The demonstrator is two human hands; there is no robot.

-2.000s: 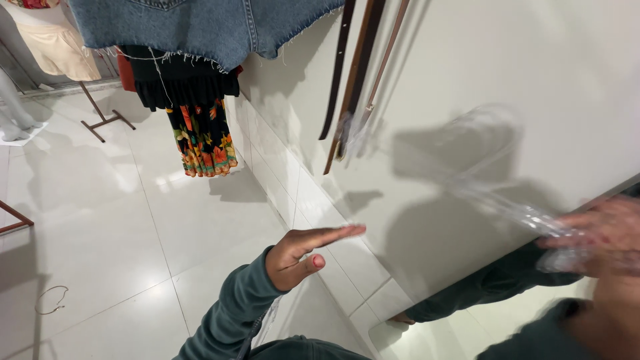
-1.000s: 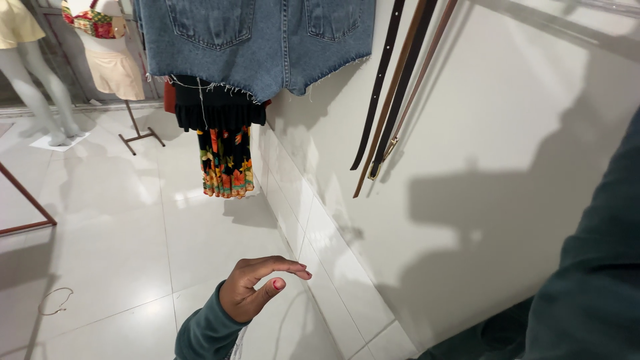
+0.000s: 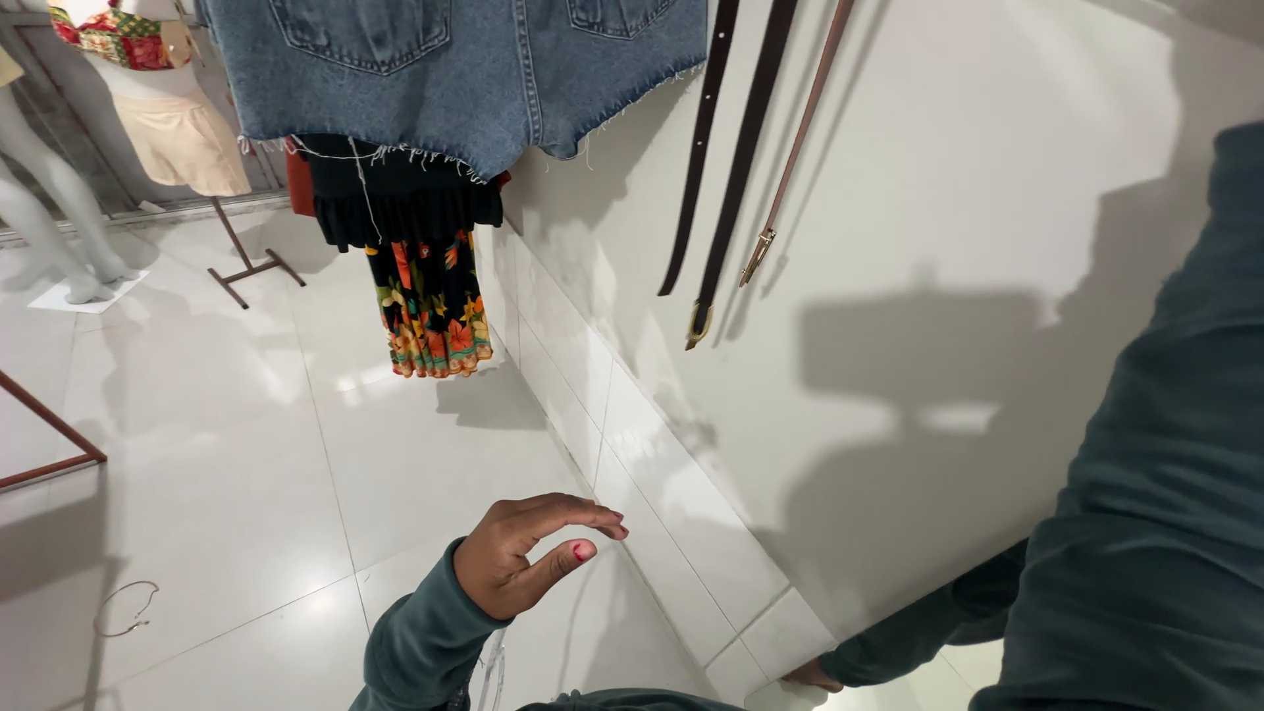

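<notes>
My left hand (image 3: 538,553) is held low in front of me, thumb and fingers apart, with nothing between them. A green sleeve covers that forearm, and a bit of clear plastic shows below it. My right arm, in the same green sleeve, reaches up along the right edge; its hand is out of view. Denim shorts (image 3: 474,89) with a frayed hem hang at the top. Beside them dark belts (image 3: 741,168) and a thin brown belt (image 3: 805,138) hang against the wall, two with metal buckles at their lower ends.
Behind the shorts hang a black ruffled garment (image 3: 395,202) and a floral garment (image 3: 434,316). Mannequin legs (image 3: 59,197) and a mannequin form in beige shorts (image 3: 178,138) stand at back left. A thin ring-shaped item (image 3: 128,632) lies on the tiled floor. A metal frame (image 3: 59,425) juts in at left.
My right hand, holding clear plastic at right two seconds ago, has gone out of view with its arm raised. One dark belt's buckled end now hangs apart from the brown belt.
</notes>
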